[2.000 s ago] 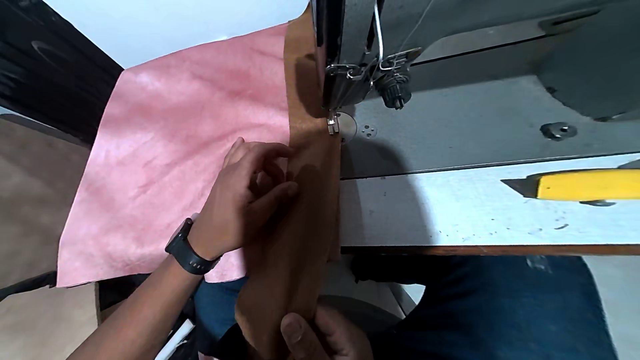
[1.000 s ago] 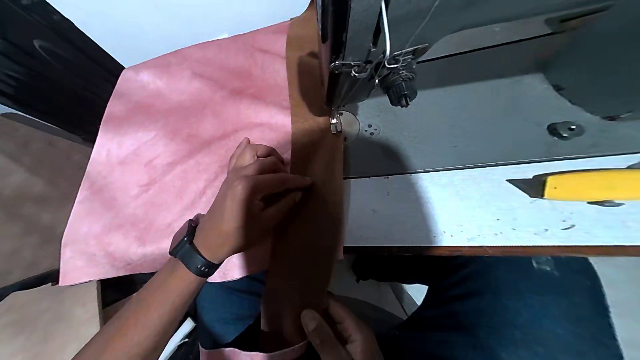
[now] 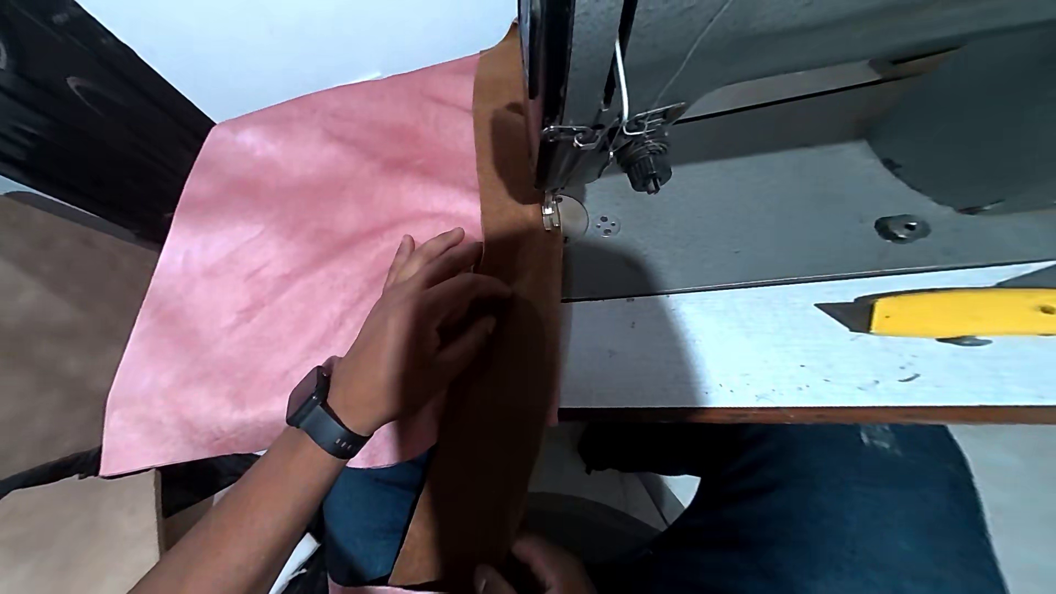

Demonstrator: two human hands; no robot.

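Note:
A brown leather strip [image 3: 511, 346] runs from under the sewing machine's presser foot [image 3: 551, 212] down over the table's front edge. It lies along the right side of a pink leather panel [image 3: 330, 214]. My left hand [image 3: 437, 322], with a dark watch on the wrist, rests on the pink panel and the strip, its fingers bent; whether it pinches the leather cannot be told. My right hand [image 3: 544, 569], partly cut off at the bottom edge, grips the strip's lower end between thumb and fingers. The needle is not clearly visible.
The grey machine bed [image 3: 742, 198] extends right beneath the machine's arm. A yellow utility knife [image 3: 957, 312] lies on the white tabletop [image 3: 742, 355], its dark tip facing left. The thread tension knob [image 3: 645, 161] sits on the machine head. A dark object stands at the upper left.
The strip's lower part hangs differently, and a pink edge shows beneath its lower end, which was not visible two seconds ago. My right hand has moved slightly to the right and down.

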